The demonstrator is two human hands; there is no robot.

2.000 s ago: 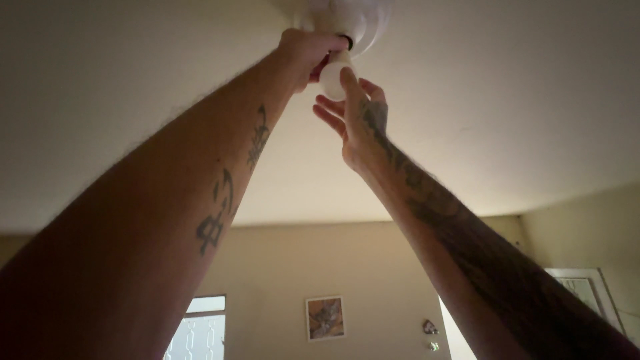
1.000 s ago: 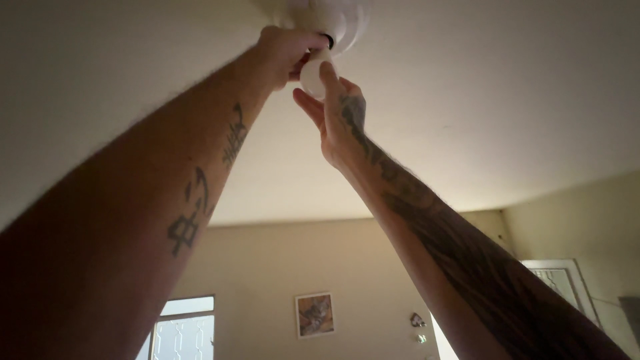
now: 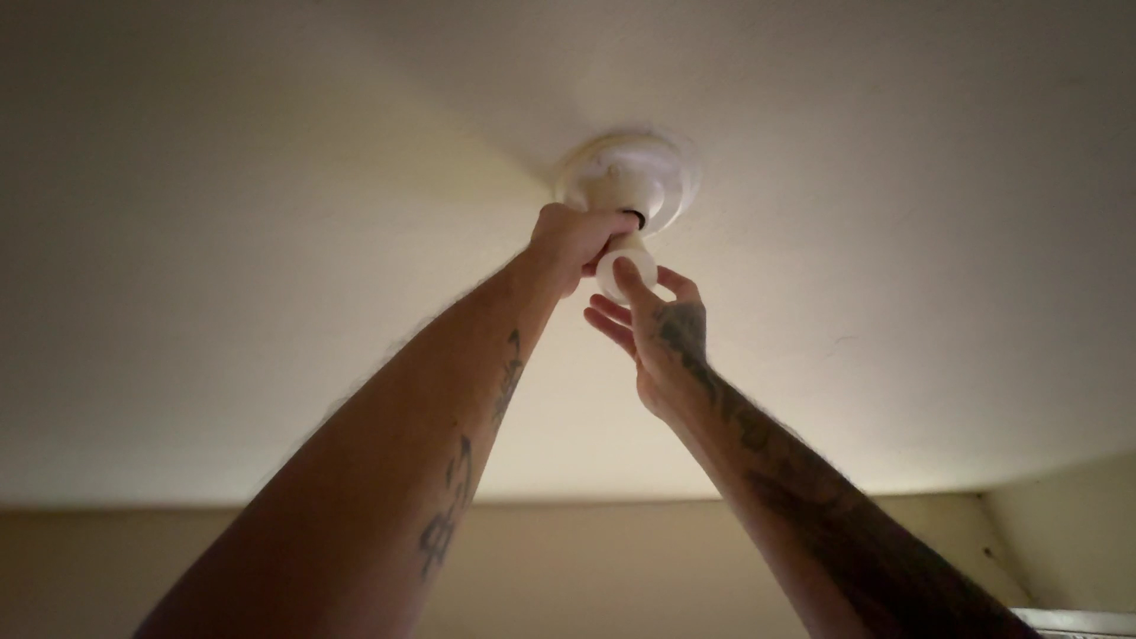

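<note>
A white ceiling lamp holder [image 3: 621,173] with a round base is fixed overhead, and a dark ring shows at its lower end. Just below it hangs a white light bulb [image 3: 627,273], its narrow neck upward. My right hand [image 3: 661,328] grips the bulb's round part, thumb on the near side and the lower fingers spread. Up against the lamp holder is my left hand [image 3: 581,244], its thumb reaching toward the dark ring; its other fingers are partly hidden behind the bulb's neck, so what they grip cannot be told.
The pale ceiling [image 3: 266,266] surrounds the lamp holder. Beyond my forearms a beige wall [image 3: 568,568] meets the ceiling, with a room corner at the right. The top of a white frame [image 3: 1078,621] shows at the lower right edge.
The view has tilted upward, so more of the lamp holder shows and the picture on the wall is out of sight. Both hands remain at the bulb and lamp holder.
</note>
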